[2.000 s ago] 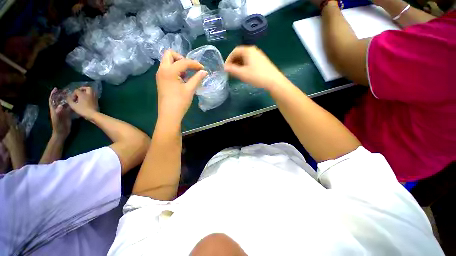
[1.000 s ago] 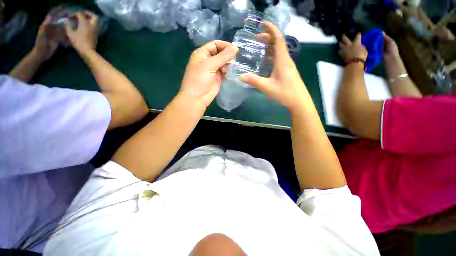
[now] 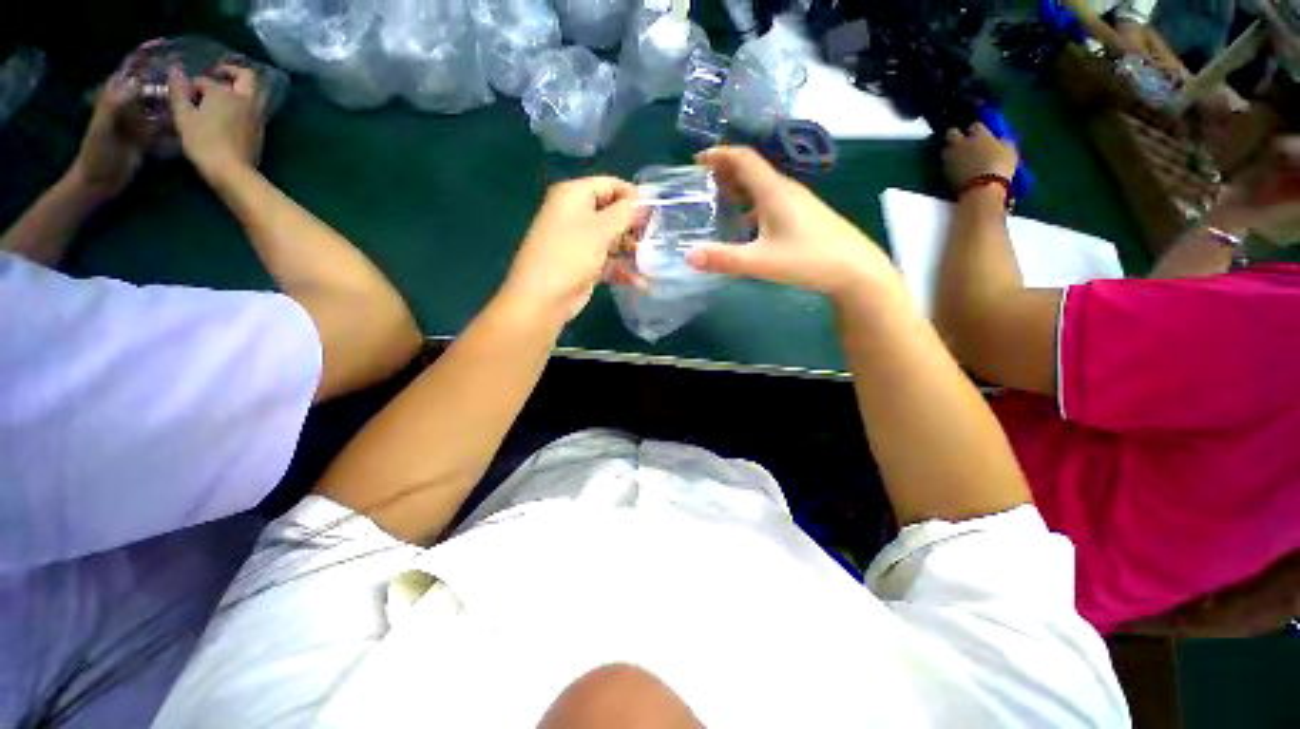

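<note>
A clear plastic cup (image 3: 676, 214) is held above the front part of the green bench. My left hand (image 3: 578, 242) pinches at its left side, where the film of a poly bag (image 3: 659, 309) also shows. The bag hangs below the cup, its lower end near the bench edge. My right hand (image 3: 784, 228) grips the cup from the right, thumb at the lower side and fingers at the top. How far the bag covers the cup cannot be told.
Bagged cups (image 3: 442, 50) are heaped at the back. A ribbed clear cup (image 3: 702, 93) and a dark grey part (image 3: 801, 145) stand behind my hands. At right are a white sheet (image 3: 927, 235) and a person in pink; at left, a person in lavender handles a clear item.
Since a second ago, my hands and the cup have moved slightly down in view, uncovering the ribbed cup and dark grey part. Earlier, my hands were at an upright bag on the bench.
</note>
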